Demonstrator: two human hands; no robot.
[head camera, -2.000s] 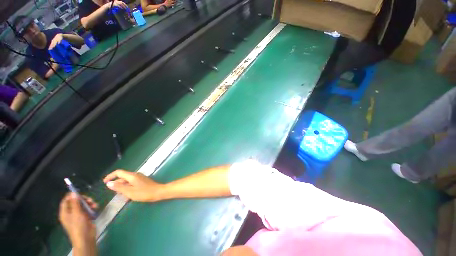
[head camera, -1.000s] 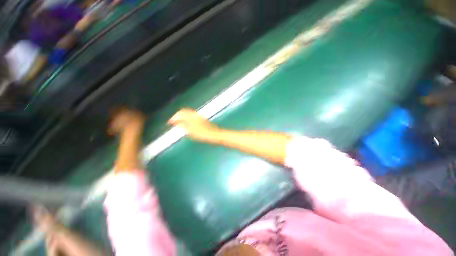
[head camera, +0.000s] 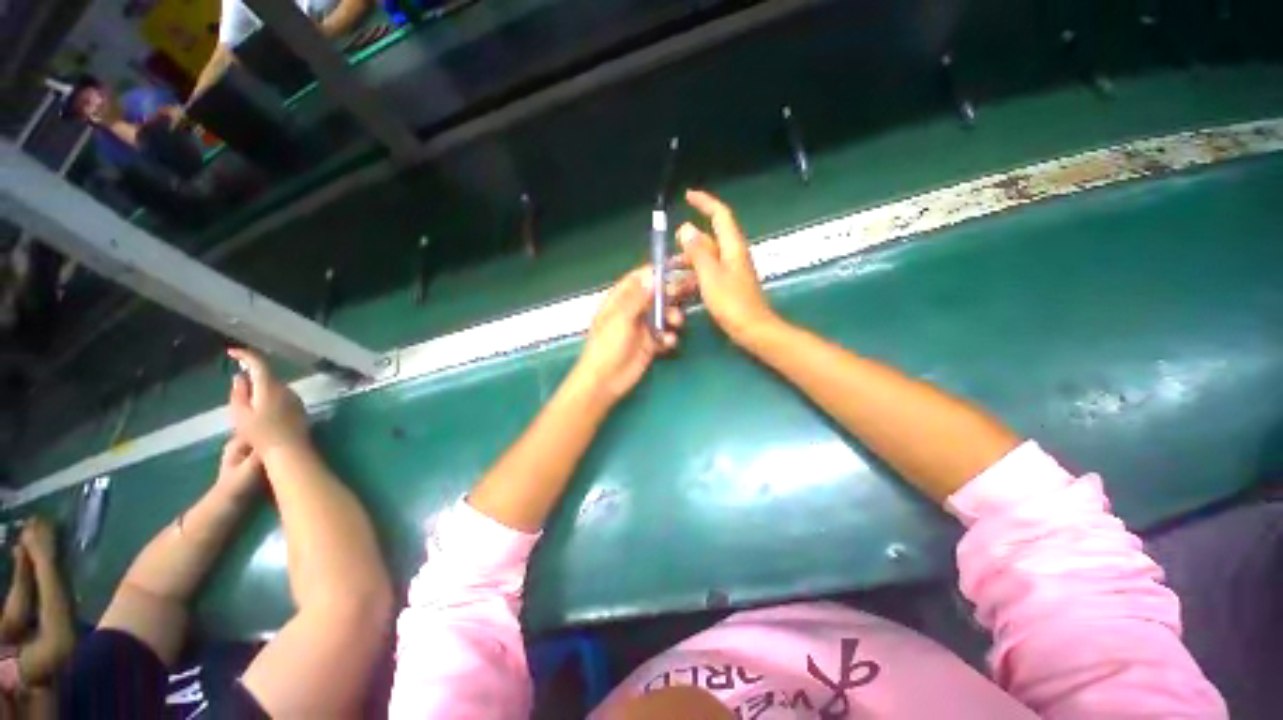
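A slim purplish-grey pen-like stick (head camera: 659, 288) with a pale top end stands nearly upright above the white rail. My left hand (head camera: 629, 331) is closed around its lower part. My right hand (head camera: 725, 274) is just right of the stick, forefinger raised and thumb bent. Its lower fingers reach close to the stick; whether they touch it or hold something small cannot be told.
Thin dark sticks (head camera: 798, 145) lie spaced on the dark green belt (head camera: 872, 176) beyond the chipped white rail (head camera: 971, 208). A grey slanting post (head camera: 183, 281) stands left. Another worker's hands (head camera: 267, 415) are near it. The glossy green worktop (head camera: 830, 450) is nearest me.
The view has swung left and steadied from blur. The left post and neighbouring worker now show clearly; the blue stool is out of view. My left hand still has a slim stick, as two seconds ago.
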